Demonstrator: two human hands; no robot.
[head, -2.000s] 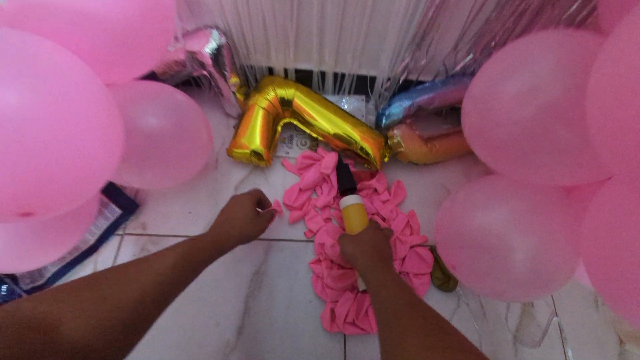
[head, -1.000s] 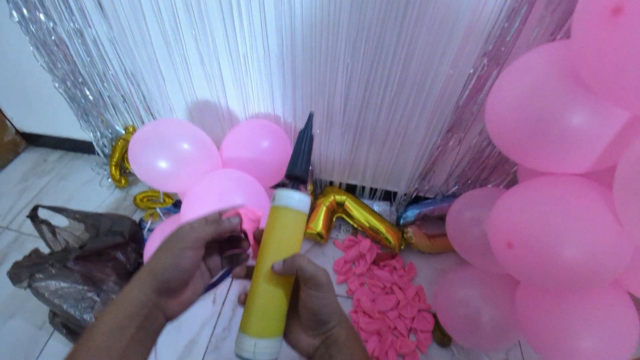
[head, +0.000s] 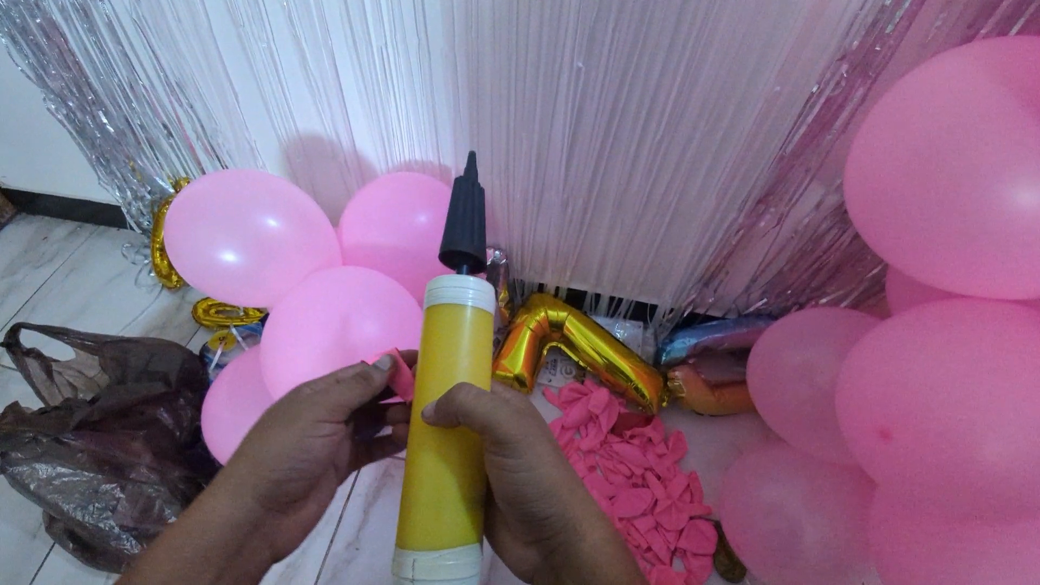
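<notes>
My right hand (head: 508,455) is wrapped around a yellow balloon hand pump (head: 445,414) with white end collars, held upright, its black nozzle (head: 465,215) pointing up. Just left of the barrel, my left hand (head: 333,431) pinches a deflated pink balloon (head: 396,375) between thumb and fingers; part of that balloon is hidden by the hand. The nozzle tip has nothing on it. Behind and to the right of the pump, a pile of deflated pink balloons (head: 634,479) lies on the tiled floor.
Inflated pink balloons stand at the left (head: 252,236) and right (head: 934,398). A gold foil balloon (head: 581,345) lies by the wall, under a fringe curtain (head: 617,146). A dark plastic bag (head: 97,439) is on the floor at the left, near smaller gold foil balloons (head: 166,244).
The pump, earlier low over the balloon pile, has been raised upright. My left hand has come close beside it, still with a pink balloon. The view has tilted up.
</notes>
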